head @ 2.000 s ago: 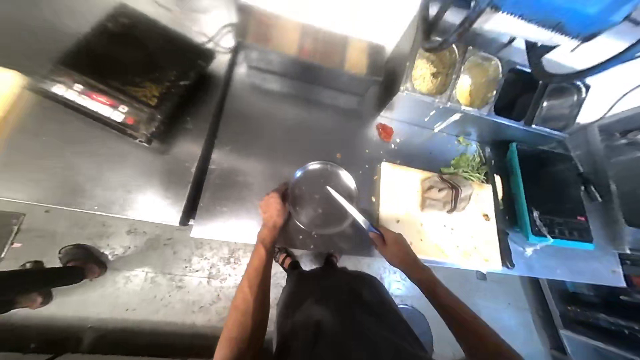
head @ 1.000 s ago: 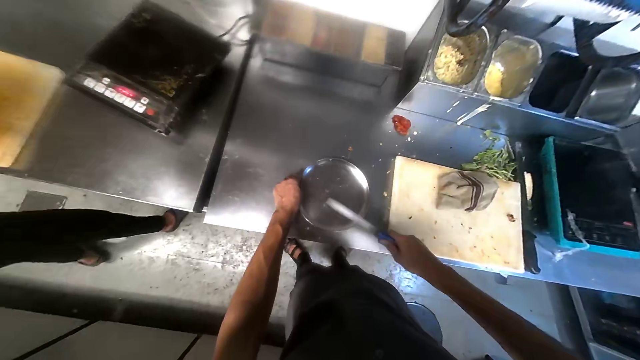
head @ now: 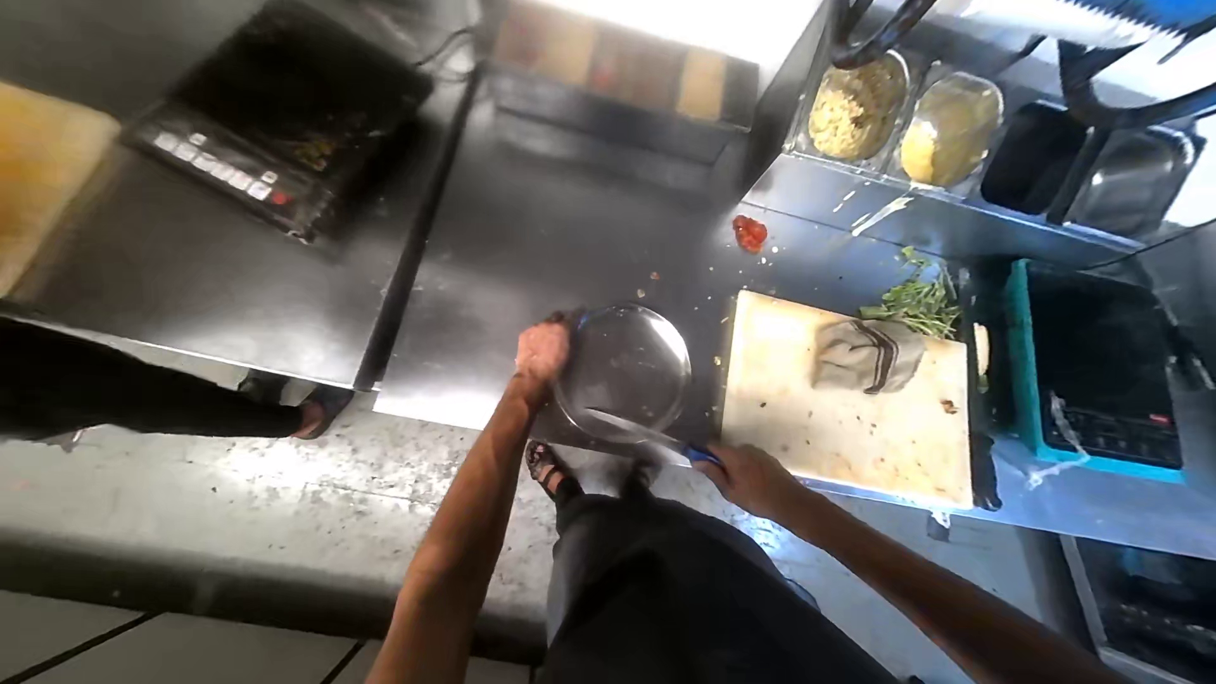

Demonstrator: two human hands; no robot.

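A round, shiny metal dish or lid [head: 627,366] is at the steel counter's front edge. My left hand [head: 544,350] is closed at its left rim, on something dark that is mostly hidden by the fingers. In my right hand [head: 750,475] is a knife with a blue handle [head: 703,457], its blade [head: 632,427] pointing left over the lower part of the round dish. To the right lies a stained white cutting board [head: 845,432] with a folded grey-beige cloth [head: 869,356] on it.
Green herbs [head: 917,304] and a red food piece [head: 750,234] lie behind the board. Food containers [head: 855,109] stand back right, a teal-edged tray [head: 1024,370] right. An induction cooker [head: 228,171] is at left, near another person's leg [head: 142,380].
The knife blade has swung from pointing up across the dish to lying lower over it, near the front rim. The other person's leg reaches farther into view at left.
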